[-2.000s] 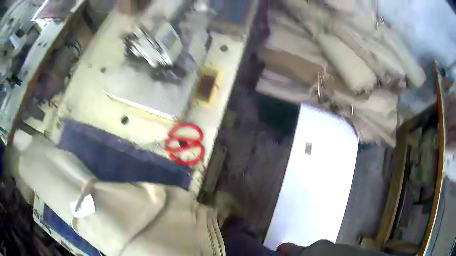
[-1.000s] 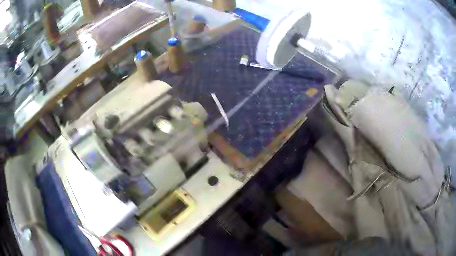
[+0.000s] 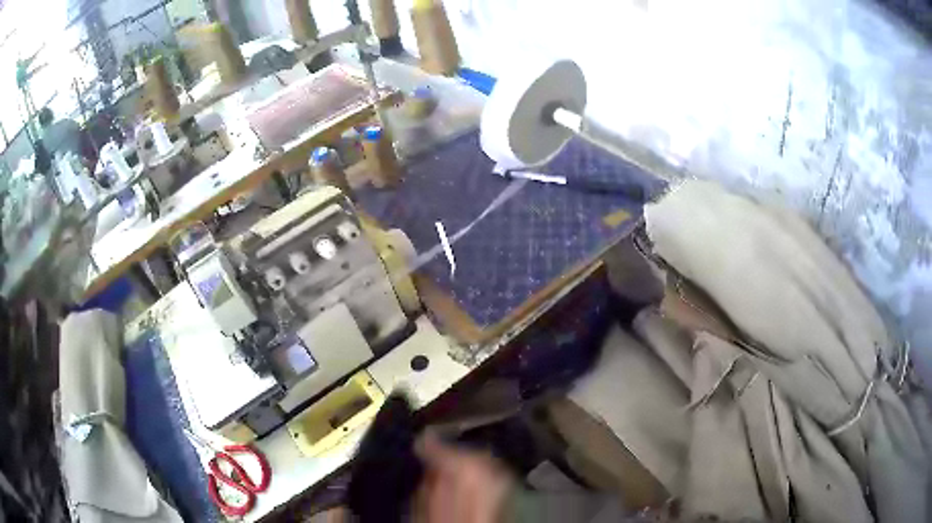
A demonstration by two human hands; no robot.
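Observation:
A blurred bare hand, apparently my right hand (image 3: 462, 485), shows at the bottom centre, in front of the machine table edge. A black shape (image 3: 383, 460) lies against its fingers; I cannot tell whether the hand holds it. My left hand is not in view. The cream overlock machine (image 3: 317, 271) stands left of centre, with a yellow-framed waste slot (image 3: 337, 417) in front of it. Red-handled scissors (image 3: 238, 478) lie at the table's near corner. Tied beige fabric bundles (image 3: 777, 296) are piled at the right by the wall.
A white tape roll (image 3: 533, 114) sits on a rod above the blue patterned cover (image 3: 521, 245); its strip runs to the machine. Thread cones (image 3: 378, 155) stand behind. Another tied bundle (image 3: 94, 398) lies at the left. The worn wall (image 3: 807, 123) bounds the right.
The view has swung up from the white side table to the machine and wall bundles. The blurred hand and black shape have appeared at the bottom centre.

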